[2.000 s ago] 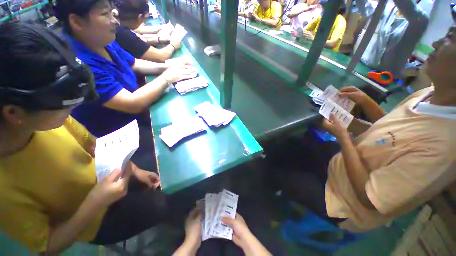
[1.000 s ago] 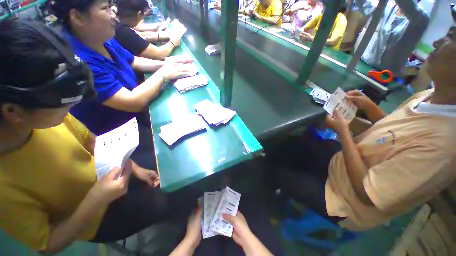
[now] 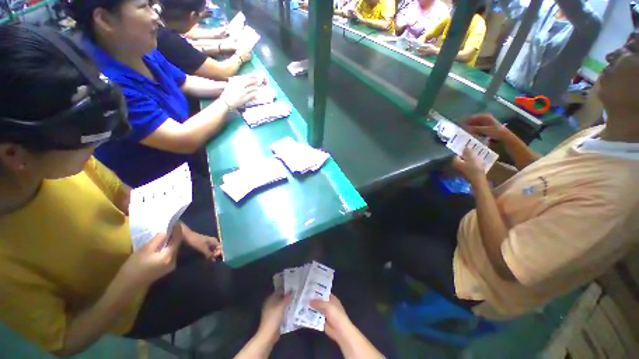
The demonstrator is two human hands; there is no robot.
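Observation:
White printed slips (image 3: pixel 305 298) with short dark marks are held fanned in both my hands, low in the middle of the view, over my dark-clothed lap. My left hand (image 3: pixel 274 314) grips the left side of the fan. My right hand (image 3: pixel 333 315) grips the right side, with its thumb on the front slip. The fingers behind the slips are hidden.
The green table (image 3: pixel 280 242) bears slip piles (image 3: pixel 253 179) near its corner. A person in yellow at left holds a white sheet (image 3: pixel 160 203). A person in peach at right holds slips (image 3: pixel 471 148). A green post (image 3: pixel 320 77) and orange-red handles (image 3: pixel 532 104) stand beyond.
The slips in my hands have spread further left, and my left hand now overlaps their front. The peach-shirted person's slips have separated and tilted. The blue-shirted person's hands have lifted slightly.

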